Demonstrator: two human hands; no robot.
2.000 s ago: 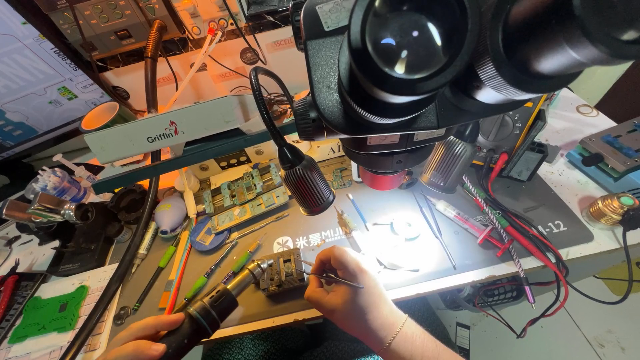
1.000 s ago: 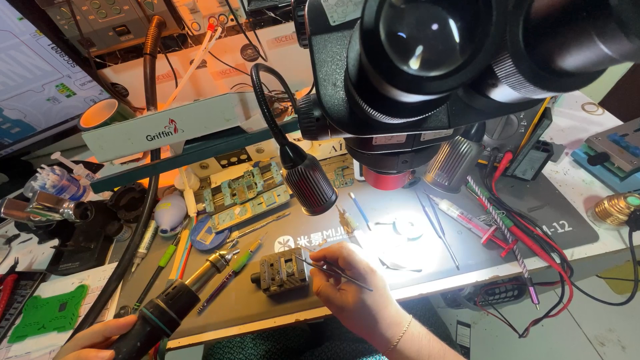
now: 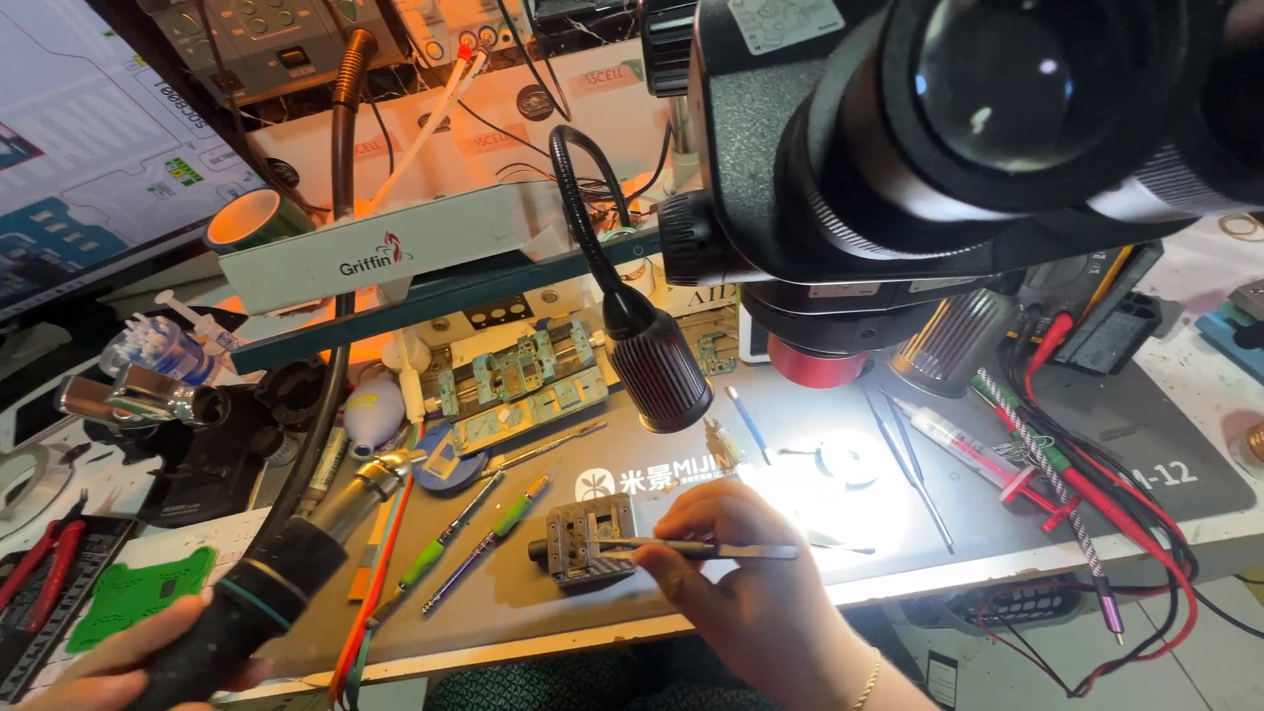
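My left hand (image 3: pixel 148 657) grips the black handle of a hot-air rework gun (image 3: pixel 281 573), whose metal nozzle points up and right, away from the small metal clamping fixture (image 3: pixel 591 533). My right hand (image 3: pixel 741 573) holds metal tweezers (image 3: pixel 716 549) between thumb and fingers, with their tips over the middle of the fixture. The fixture lies on the grey mat near the front edge of the bench; what it clamps is too small to tell. Two green-and-dark pen-shaped tools (image 3: pixel 484 543) lie between the gun and the fixture.
Above the mat hang a stereo microscope (image 3: pixel 820 227) and a gooseneck lamp (image 3: pixel 657 365). A board holder (image 3: pixel 523 365) stands behind. To the right lie blue tweezers (image 3: pixel 913 474), a syringe (image 3: pixel 968 444) and red and black test leads (image 3: pixel 1116 513). Red-handled pliers (image 3: pixel 44 568) lie far left.
The hot-air gun has moved left, its nozzle swinging away from the fixture where it was two seconds ago. My right hand stays at the fixture with the tweezers.
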